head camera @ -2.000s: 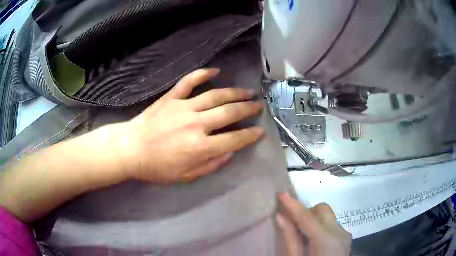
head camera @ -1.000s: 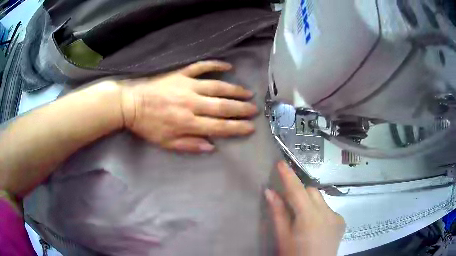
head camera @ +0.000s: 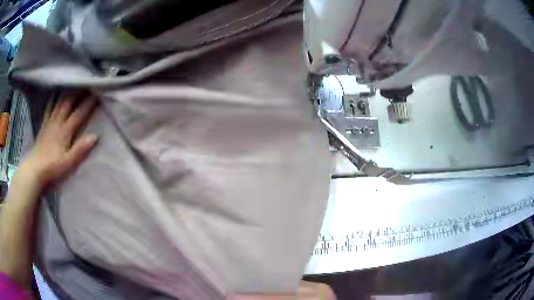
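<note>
A large grey-taupe garment piece (head camera: pixel 234 176) lies in folds from the left side up to the machine. Its right edge runs down past the presser foot and needle area (head camera: pixel 315 88). My left hand (head camera: pixel 64 140) is at the far left, on the cloth, fingers spread, fingertips by a fold. My right hand (head camera: pixel 313 290) shows only as a blurred strip at the bottom edge, by the cloth's lower edge; its fingers are hidden. The shiny binder arm (head camera: pixel 345 143) slants down right from the needle, with a grey-brown tape (head camera: pixel 386 173) running into it.
The off-white machine head (head camera: pixel 398 35) hangs at upper right. Dark green loop handles (head camera: pixel 472 102) lie right of the ribbed knob (head camera: pixel 400 111). Ruler tape (head camera: pixel 410 225) follows the table's curved front edge. A dark panel with stitching (head camera: pixel 234 29) is at the top; something orange (head camera: pixel 4 129) is far left.
My left hand has moved from the cloth near the needle to the far left. My right hand has dropped to the bottom edge. The cloth now has a fold across its upper left. The view has shifted.
</note>
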